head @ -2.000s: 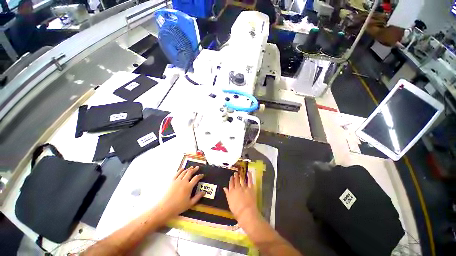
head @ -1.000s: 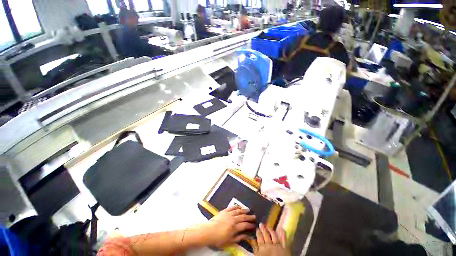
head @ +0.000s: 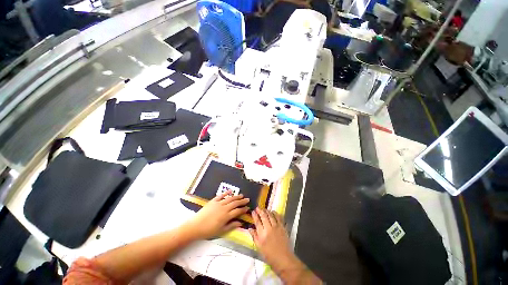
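A black fabric panel (head: 221,177) lies inside the amber-brown clamp frame (head: 196,196), in front of the white sewing machine head (head: 266,150). A white label (head: 228,190) with dark lettering sits on the panel. My left hand (head: 224,212) lies flat, fingertips at the label's lower edge, partly covering it. My right hand (head: 269,229) lies at the frame's lower right corner, fingers together on its edge. Neither hand grips anything that I can see. Yellow tape (head: 283,192) runs along the frame's right side.
Labelled black pieces (head: 139,116) lie at left, with a rounded black piece with a strap (head: 75,195) nearer. A labelled black stack (head: 404,239) is at right, below a tablet-like screen (head: 465,150). A blue fan (head: 221,34) stands behind. A blue tube (head: 295,111) loops on the machine.
The view swung left and came back. The frame with the panel has turned and shifted out from under the machine head. My hands have moved down to its near side.
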